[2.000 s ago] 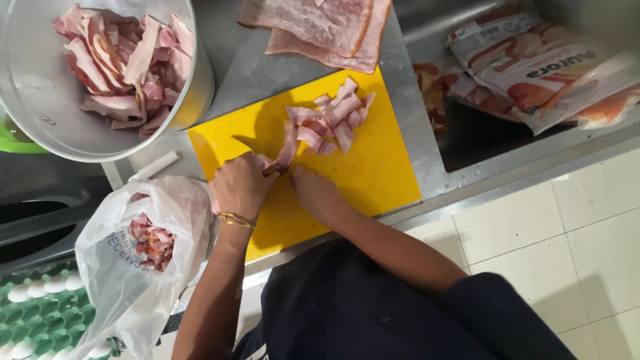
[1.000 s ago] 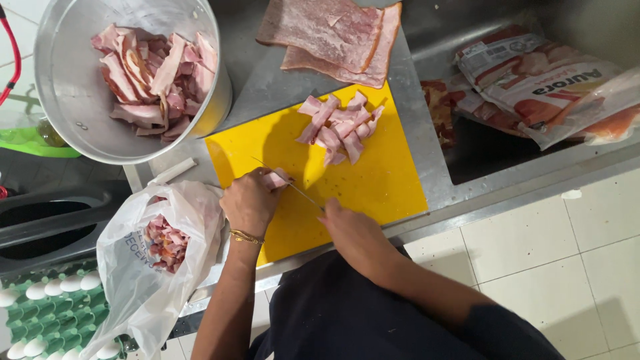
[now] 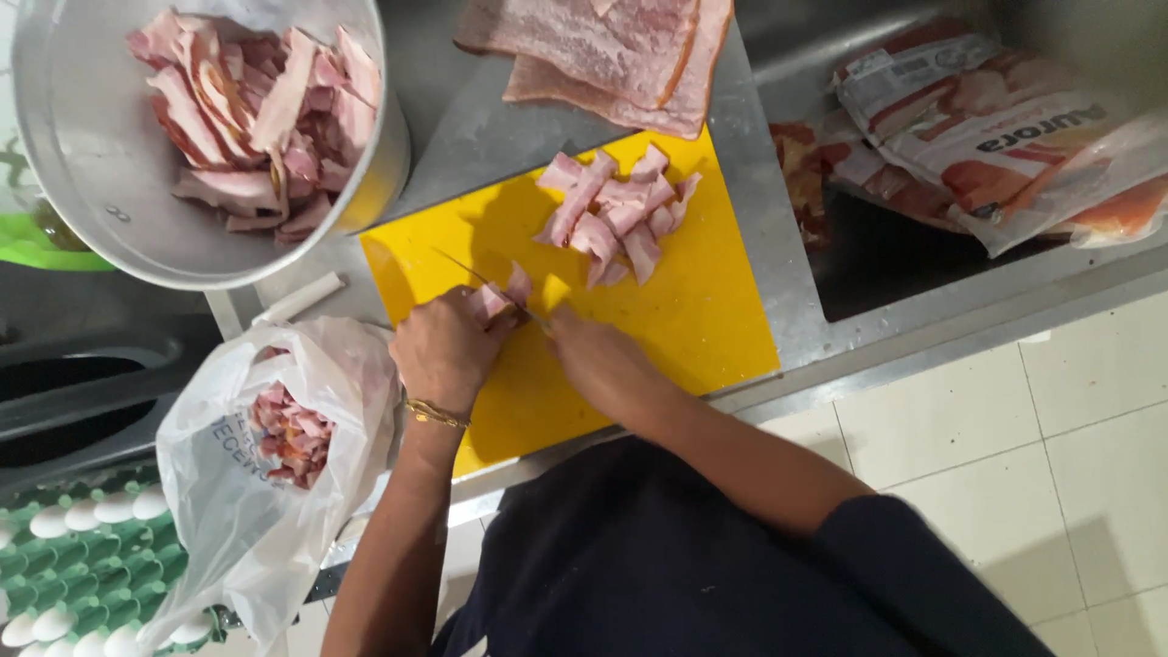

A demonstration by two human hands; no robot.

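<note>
On a yellow cutting board [image 3: 639,338], my left hand [image 3: 447,347] presses down on a small bunch of bacon pieces [image 3: 493,303], its fingertips mostly hidden from above. My right hand [image 3: 598,360] grips a knife [image 3: 465,266], whose thin blade lies across that bacon and points up and left. Its handle is hidden in my fist. A loose pile of cut bacon strips [image 3: 620,210] rests on the upper part of the board. Wide bacon slabs [image 3: 602,55] overlap the board's top edge.
A large aluminium pot [image 3: 397,173] of bacon strips stands upper left. Below it, a plastic bag [image 3: 228,511] holds diced bacon, beside green egg trays [image 3: 100,557] with white eggs. Plastic meat packages [image 3: 1004,137] lie in the sink [image 3: 876,283] at right. A white stick-like object [image 3: 301,298] lies near the pot.
Two seconds ago both hands were close together over a bacon strip; the knife blade now shows across the pieces, and my right hand sits slightly apart. The view has shifted somewhat.
</note>
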